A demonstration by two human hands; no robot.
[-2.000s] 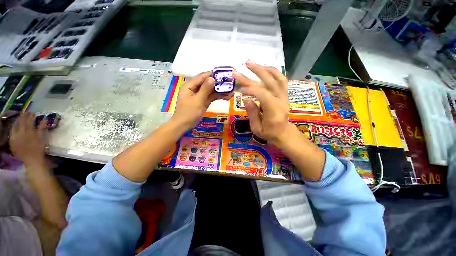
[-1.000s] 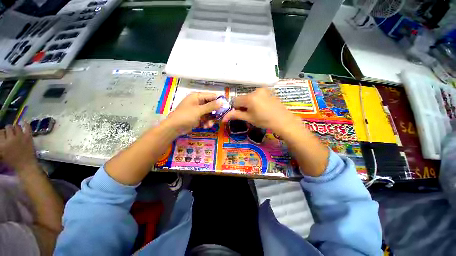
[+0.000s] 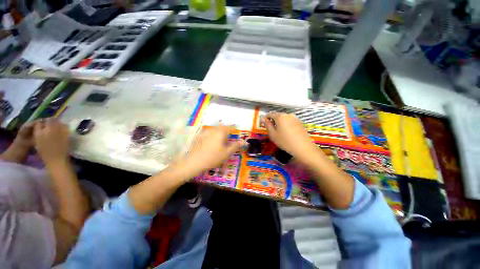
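Two dark watch units lie on the brightly printed mat. One watch unit is just right of my left fingertips. The other watch unit is partly covered by my right wrist. My left hand is blurred, low over the mat, fingertips pointing at the first unit; whether it holds or touches anything is unclear. My right hand is bent with its fingertips together above the units; anything pinched there is too blurred to see. The purplish watch unit seen earlier cannot be made out in either hand.
An empty white blister tray stands at the mat's far edge. A filled tray with a red tag is at upper left. A co-worker's hands are at the worn grey-white board. A yellow board and white cable are right.
My hands have moved apart, and the purplish watch unit no longer shows between them. The whole view has shifted, with the bench lower and farther right.
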